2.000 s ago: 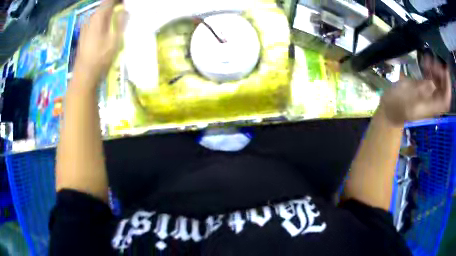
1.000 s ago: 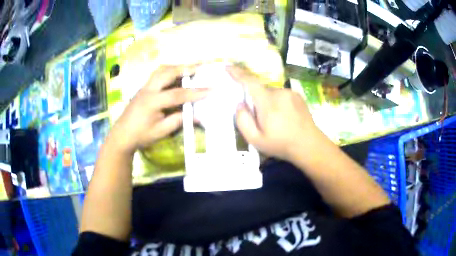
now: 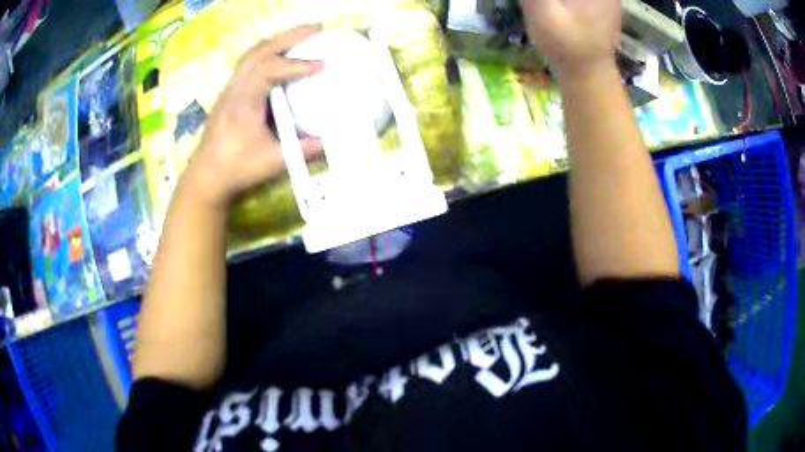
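Observation:
A white mounting frame (image 3: 375,207) with two side arms lies over the yellow padded work nest (image 3: 432,97), its flat end over the bench edge. A white round housing (image 3: 340,84) sits between the arms at the frame's far end. My left hand (image 3: 252,115) grips the left side of the frame and housing, fingers on top and thumb at the inner side. A thin red wire (image 3: 373,254) hangs below the frame's near end. My right hand (image 3: 578,31) is at the top edge, partly cut off, over the metal housings (image 3: 481,40); its fingers are out of view.
A blue crate (image 3: 768,265) with parts inside stands at the right, and another blue crate (image 3: 62,388) at the lower left. A round part with a white rim and dark inside (image 3: 710,48) lies at the upper right. Colourful printed sheets (image 3: 62,221) cover the bench's left.
My right hand has left the white frame and moved up and right to the metal housings. The frame, still in my left hand, now sits tilted. The black cylinder seen at the right no longer shows.

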